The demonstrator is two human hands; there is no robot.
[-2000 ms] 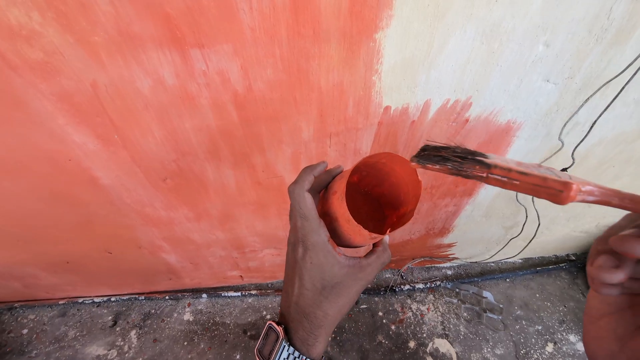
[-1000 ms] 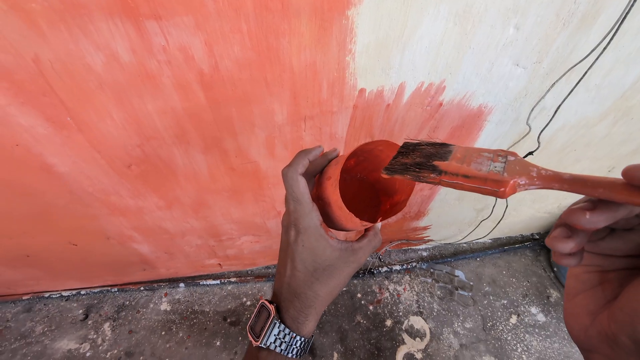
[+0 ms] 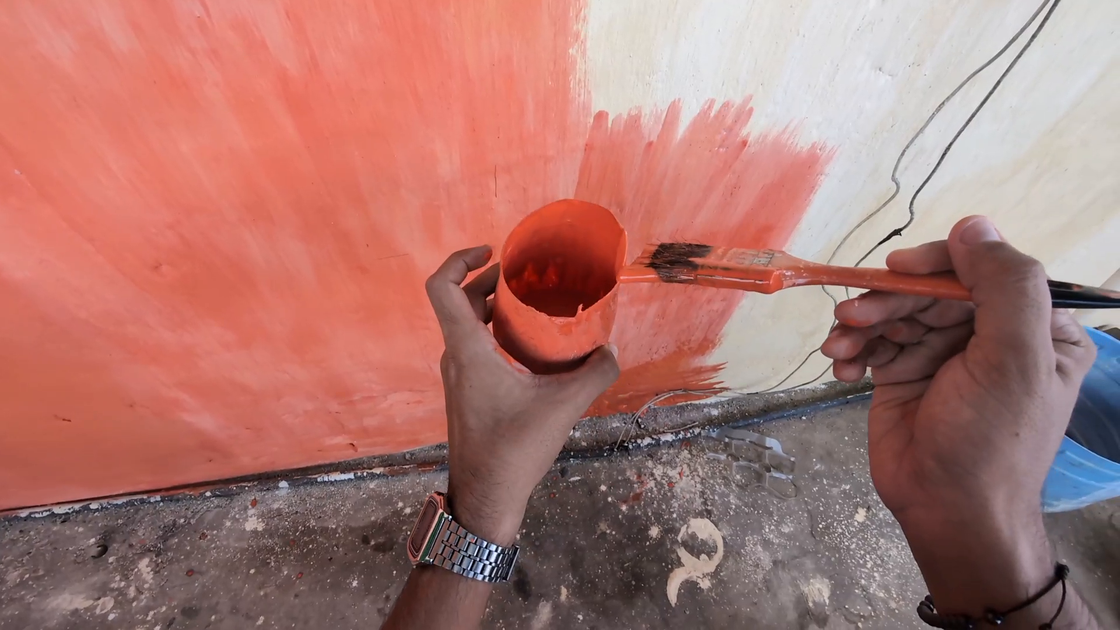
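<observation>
My left hand, with a metal-band wristwatch, grips an orange paint-coated cup tilted so its open mouth faces me. Wet orange paint shows inside. My right hand holds a paintbrush by its handle, roughly level. Its dark bristles lie just right of the cup's rim, and their tip is coated in orange paint that reaches or nearly reaches the rim. Behind both stands a wall, orange on the left and cream on the right, with streaky orange strokes between.
Thin wires hang down the cream part of the wall and run to its base. A blue bucket stands at the right edge, partly behind my right hand. The concrete floor is spattered with paint, with a pale curved mark on it.
The brush has moved from over the cup's mouth to just right of its rim. More of my right hand has come into view, and the blue bucket now shows.
</observation>
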